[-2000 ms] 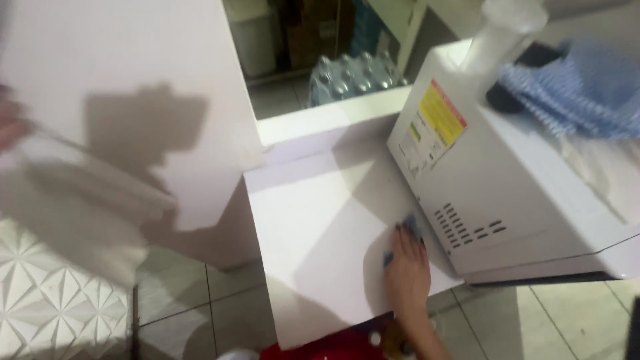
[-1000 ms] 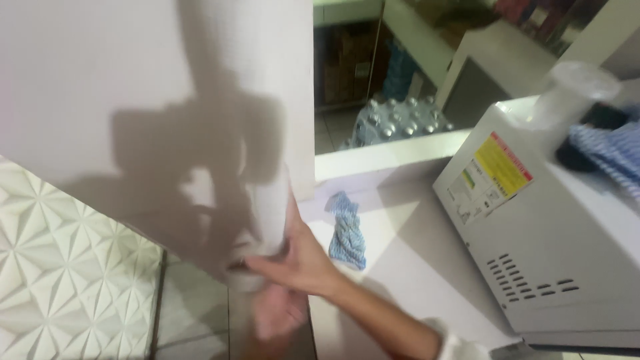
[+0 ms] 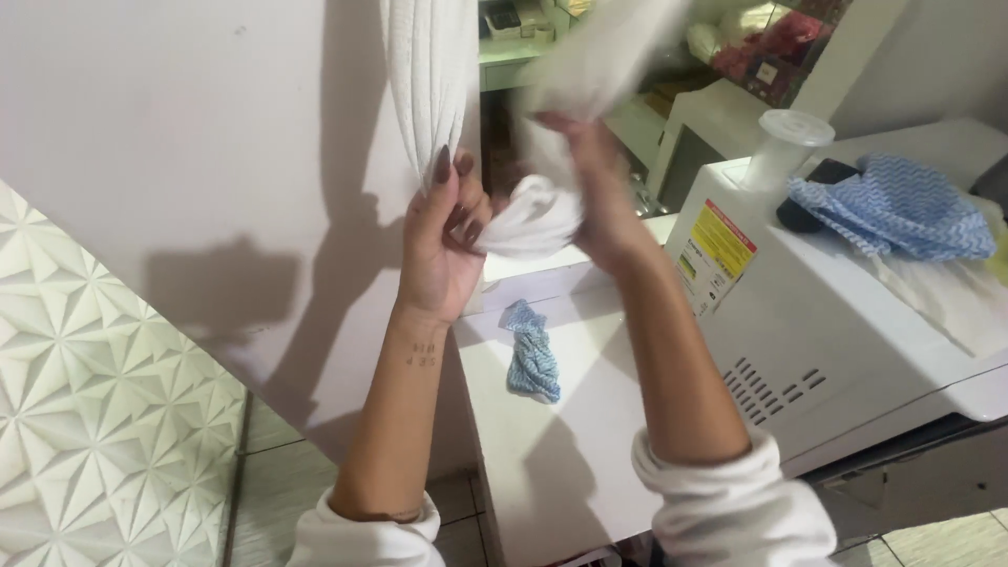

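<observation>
A white curtain-like cloth (image 3: 429, 79) hangs at the top centre, gathered in folds. My left hand (image 3: 445, 244) pinches its lower part between thumb and fingers, in front of a white panel. My right hand (image 3: 602, 189), blurred, grips another part of the white cloth, and a loop of it hangs between both hands. Below them a crumpled blue-and-white cleaning cloth (image 3: 534, 354) lies on a white shelf surface, with neither hand touching it.
A white microwave oven (image 3: 787, 339) with a yellow label stands at the right. On it are a clear plastic cup (image 3: 787, 150) and another blue-and-white cloth (image 3: 906, 209). The large white panel (image 3: 197, 118) fills the left, beside a textured white surface (image 3: 102, 409).
My right hand was on the small blue cloth two seconds ago and has let go of it. Both hands have risen from low beside the panel and now hold the white cloth. The view has shifted.
</observation>
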